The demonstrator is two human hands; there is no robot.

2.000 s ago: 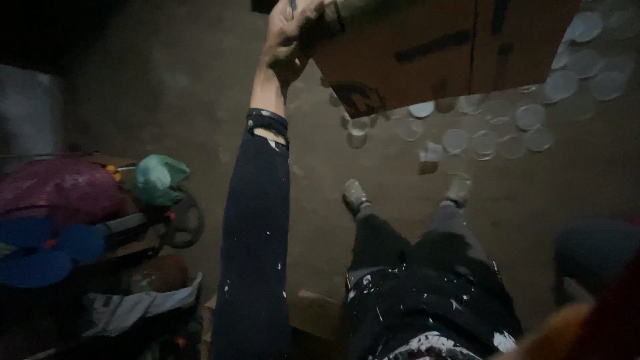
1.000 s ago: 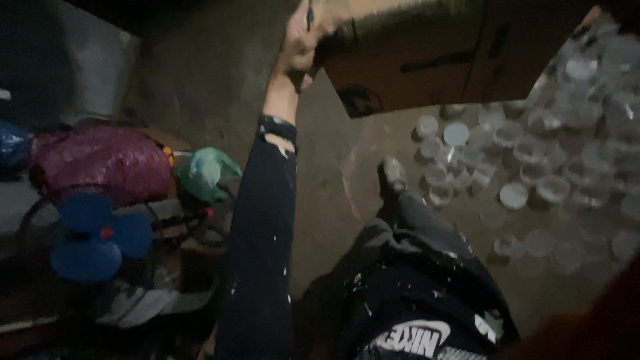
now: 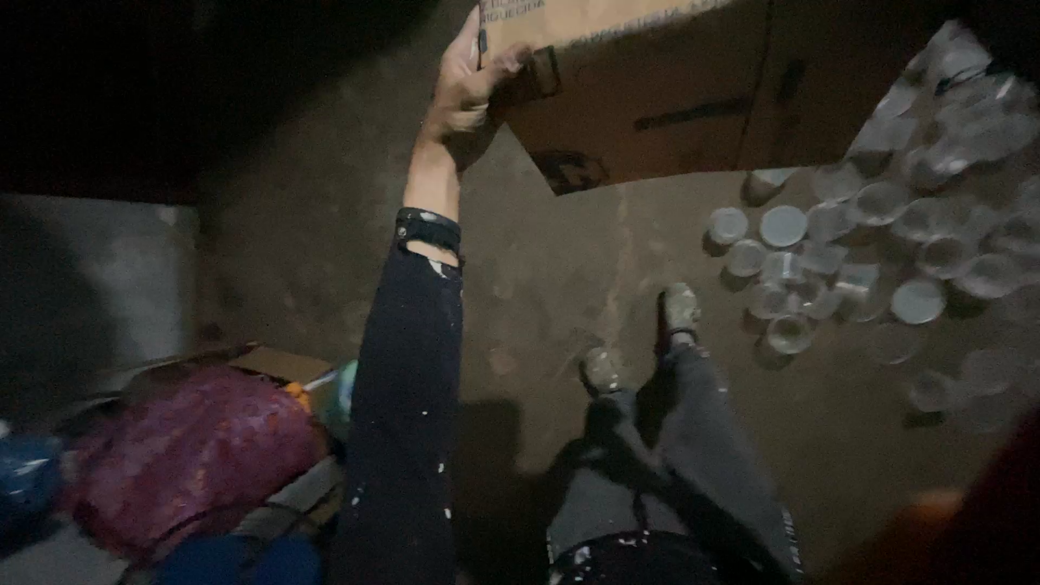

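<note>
My left hand (image 3: 475, 85) grips the left edge of a cardboard box (image 3: 650, 114) at the top of the view, its thumb lying on the front face. The box bears printed writing and dark marks, and a pointed flap or corner hangs at its lower left. What it holds is hidden. My right hand is not in view; a blurred orange and dark red shape at the lower right cannot be made out.
Many clear plastic cups (image 3: 881, 203) lie scattered on the floor at right, near a clear plastic bag (image 3: 959, 106). At lower left are a purple bag (image 3: 203, 455), a blue fan blade (image 3: 244, 561) and a blue bag (image 3: 28, 479). My shoes (image 3: 601, 370) stand on the floor.
The view has shifted between frames, and my feet have moved. My left hand stays on the box. More of the cups on the floor show than two seconds ago.
</note>
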